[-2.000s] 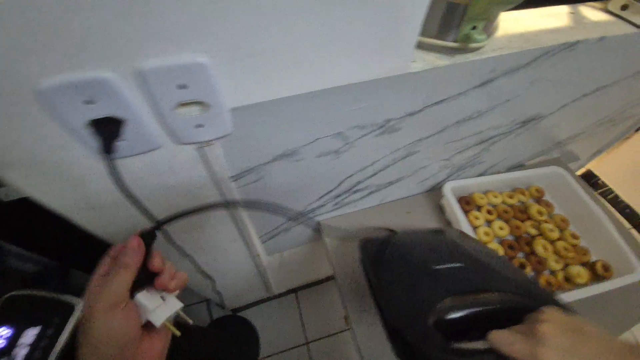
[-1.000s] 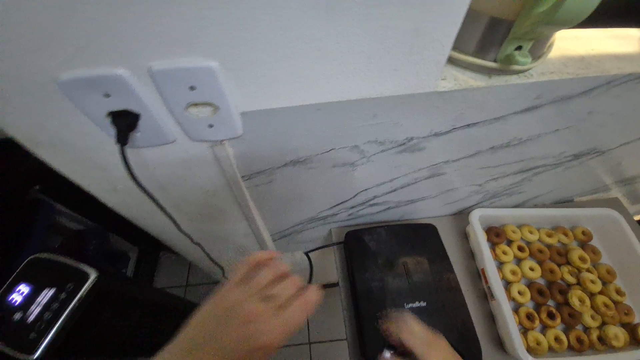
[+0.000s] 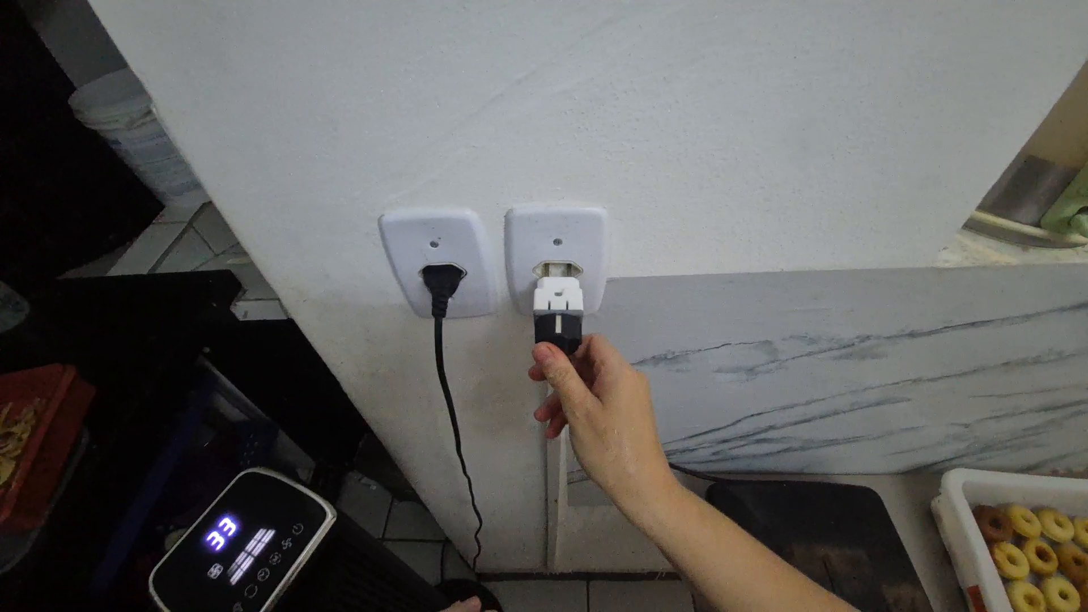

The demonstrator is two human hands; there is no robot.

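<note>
My right hand [image 3: 599, 404] holds a black plug [image 3: 558, 330] between thumb and fingers. The plug is joined to a white plug adapter [image 3: 558, 296], which is up against the opening of the right wall socket [image 3: 557, 225]; how far its pins sit inside cannot be told. In the left wall socket [image 3: 463, 234] sits another black plug [image 3: 441, 285], its cord hanging down the wall. Of my left hand [image 3: 463, 605] only a fingertip shows at the bottom edge. A dark flat-topped appliance [image 3: 816, 535] lies under my right forearm.
A white tray [image 3: 956, 501] of ring-shaped baked pieces is at the lower right. A black appliance with a lit display [image 3: 246, 544] stands lower left, near a red container [image 3: 51, 442]. A white bucket [image 3: 136, 127] is upper left. Marble-patterned panelling [image 3: 807, 365] lines the wall.
My right hand has left the dark appliance and now grips the plug at the right socket. Two seconds ago my left hand held plug and adapter; it has dropped to the bottom edge.
</note>
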